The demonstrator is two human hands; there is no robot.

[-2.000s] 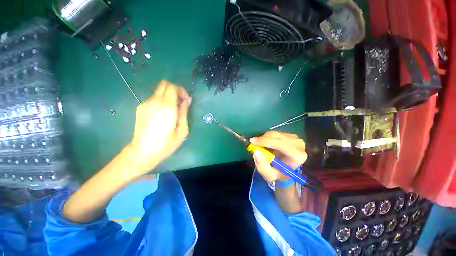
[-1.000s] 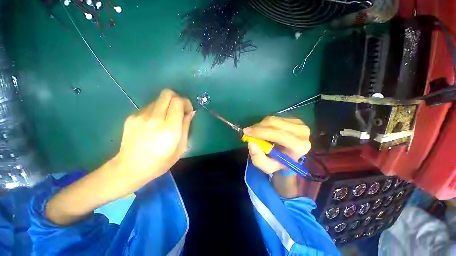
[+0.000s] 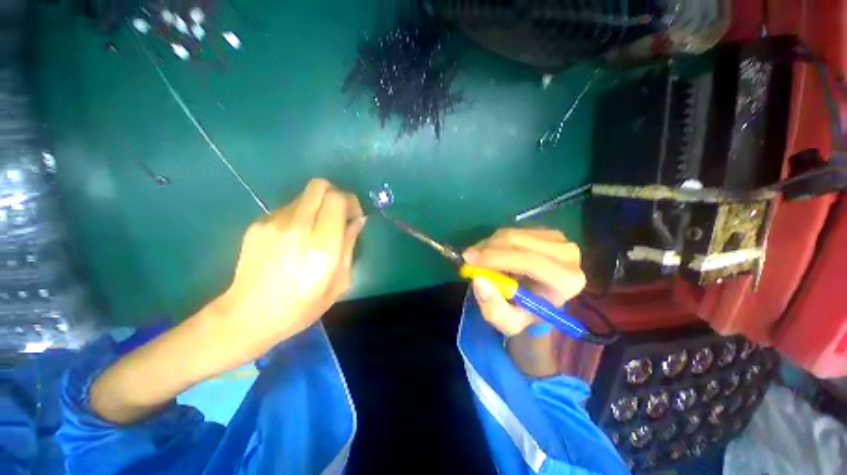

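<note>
A small shiny round workpiece (image 3: 382, 196) lies on the green mat between my hands. My right hand (image 3: 525, 274) grips the yellow-and-blue handle of the soldering iron (image 3: 537, 308); its tip points up-left and meets or nearly meets the workpiece. My left hand (image 3: 302, 250) is just left of the workpiece, its fingertips pinched together. The thin solder wire (image 3: 206, 138) runs from the upper left into my left hand, which holds it. Whether the fingertips hold anything else is hidden and blurred.
A pile of short black leads (image 3: 404, 79) lies beyond the workpiece. White-tipped parts (image 3: 190, 30) lie upper left. The fan (image 3: 557, 23) is at the top. A dark block with tan strips (image 3: 706, 195), a black part tray (image 3: 687, 390) and a clear blister tray (image 3: 37, 250) flank the mat.
The view has shifted closer to the workpiece since the oldest frame. My left fingertips have come nearer to the workpiece and iron tip. My right hand keeps its grip on the iron.
</note>
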